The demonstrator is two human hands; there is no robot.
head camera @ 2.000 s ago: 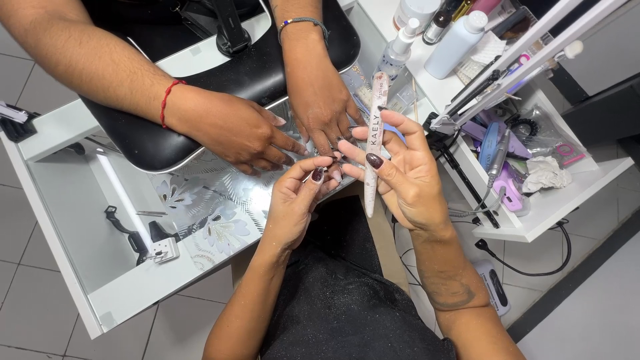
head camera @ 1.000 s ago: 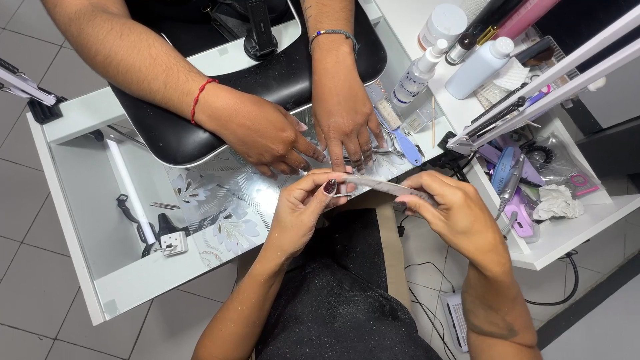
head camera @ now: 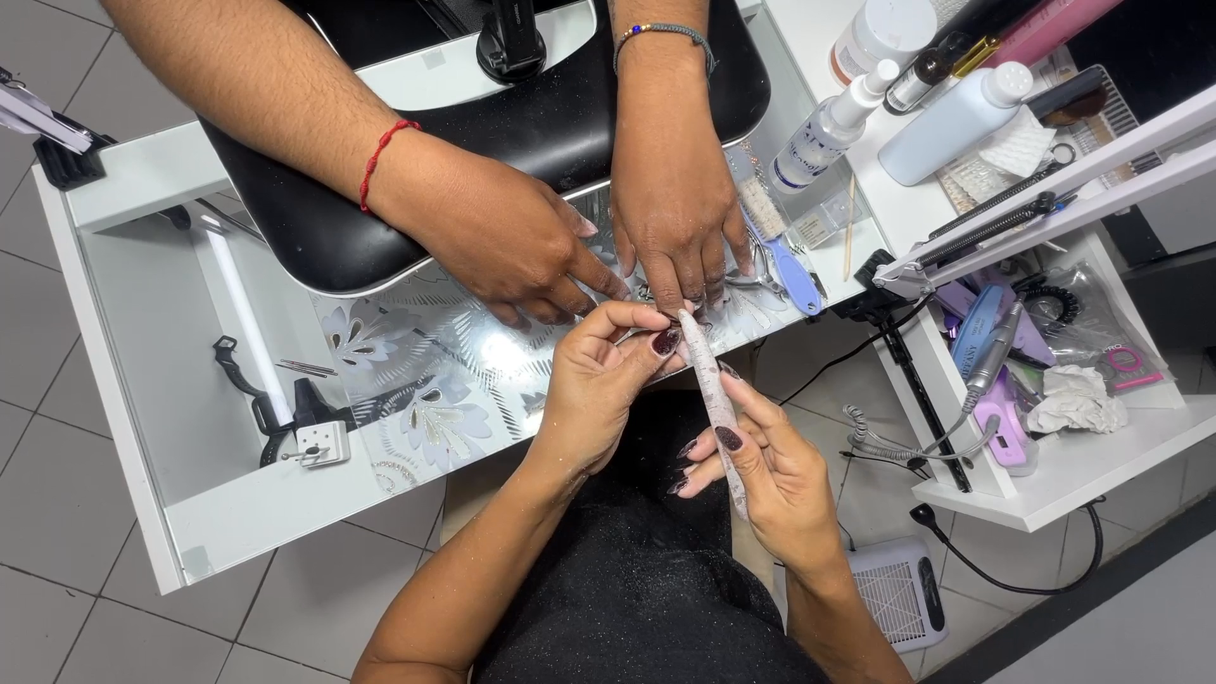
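Note:
My right hand (head camera: 774,465) grips a pale patterned nail file (head camera: 712,404) between thumb and fingers. The file's upper end lies at a fingertip of the other person's hand (head camera: 676,195), the one with a grey braided bracelet (head camera: 665,34). My left hand (head camera: 603,380) pinches that finger between thumb and forefinger; the exact contact is partly hidden. The person's other hand (head camera: 494,233), with a red cord bracelet (head camera: 377,163) at its wrist, rests beside it on the glass tabletop. A blue-handled nail brush (head camera: 794,274) and metal nippers (head camera: 757,275) lie just right of the hands.
A black padded armrest (head camera: 323,233) lies under the person's forearms. A spray bottle (head camera: 826,133), a light blue bottle (head camera: 950,128) and a jar (head camera: 879,40) stand at the upper right. An open drawer (head camera: 1102,475) at the right holds a nail drill handpiece (head camera: 995,347) and crumpled tissue (head camera: 1076,401).
The file has turned from nearly level to steeply slanted, and my right hand has moved lower behind it. Two seconds ago, the file stood upright in my raised right hand. My left hand stays at the fingertips.

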